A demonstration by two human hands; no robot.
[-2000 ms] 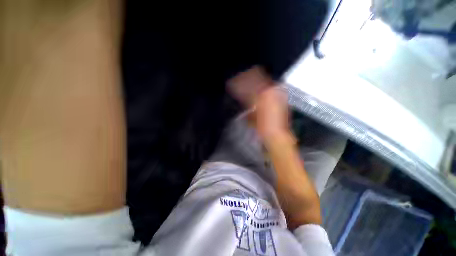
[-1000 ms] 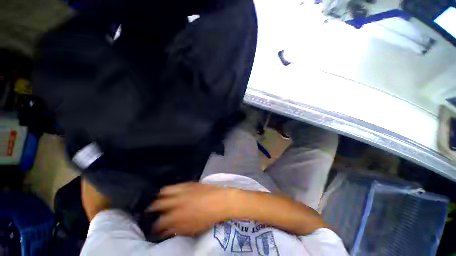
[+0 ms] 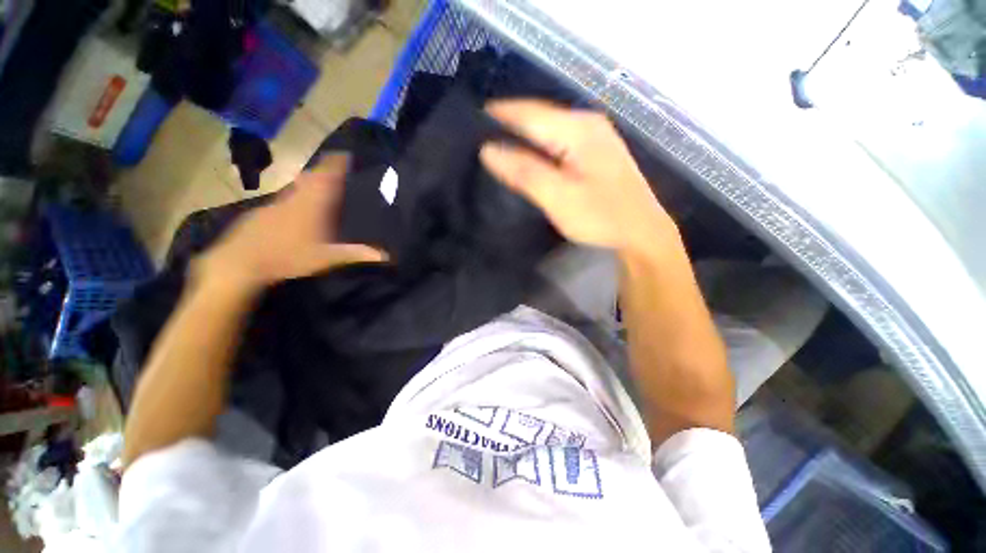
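Observation:
The black garment (image 3: 432,281) lies bunched over the lap and hangs to the left, below the table level. A small white label (image 3: 389,185) shows on it between the hands. My left hand (image 3: 287,232) is over the garment's left part, blurred, with its thumb apart from the fingers and no cloth visibly gripped. My right hand (image 3: 573,167) is over the garment's right part near the table edge, its fingers spread and bent, with no cloth visibly gripped.
The white table (image 3: 746,76) with its silvery ruler-like edge (image 3: 714,167) runs along the upper right. A blue basket (image 3: 416,54) stands beyond the garment. Blue crates (image 3: 97,259) are at left, a mesh basket (image 3: 854,502) at lower right. White scraps (image 3: 70,491) lie lower left.
The garment has dropped from its raised, spread position onto the lap. My left hand has come out from beneath it, and my right hand has moved forward and right. The view has turned.

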